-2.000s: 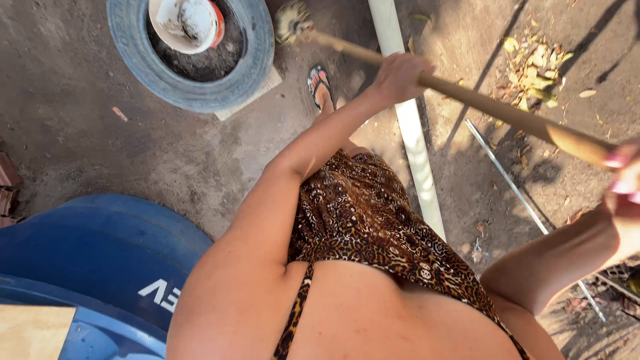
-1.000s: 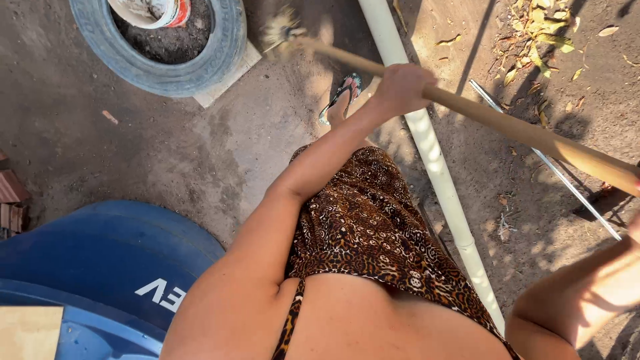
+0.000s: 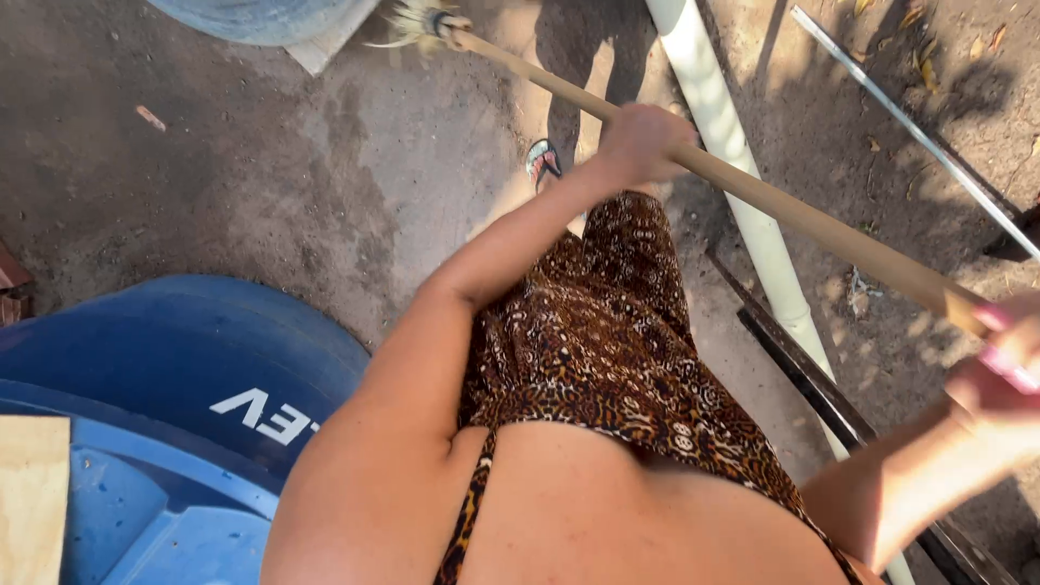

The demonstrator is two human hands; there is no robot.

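Observation:
A wooden broom handle runs slantwise across the view, from upper left down to the right edge. Its pale, frayed straw head is near the top, over the concrete ground. My left hand is closed around the middle of the handle, a little blurred. At the right edge my right hand, with pink nails, grips the thicker end of the handle; part of this hand is cut off by the frame.
A large blue water tank with a plywood piece stands lower left. A tire lies at the top. A long white pipe, a dark bar and a thin metal rod lie right of my sandalled foot.
The view has shifted so that the tire has mostly left the top edge and its bucket is out of sight. Both hands have stayed on the broom handle.

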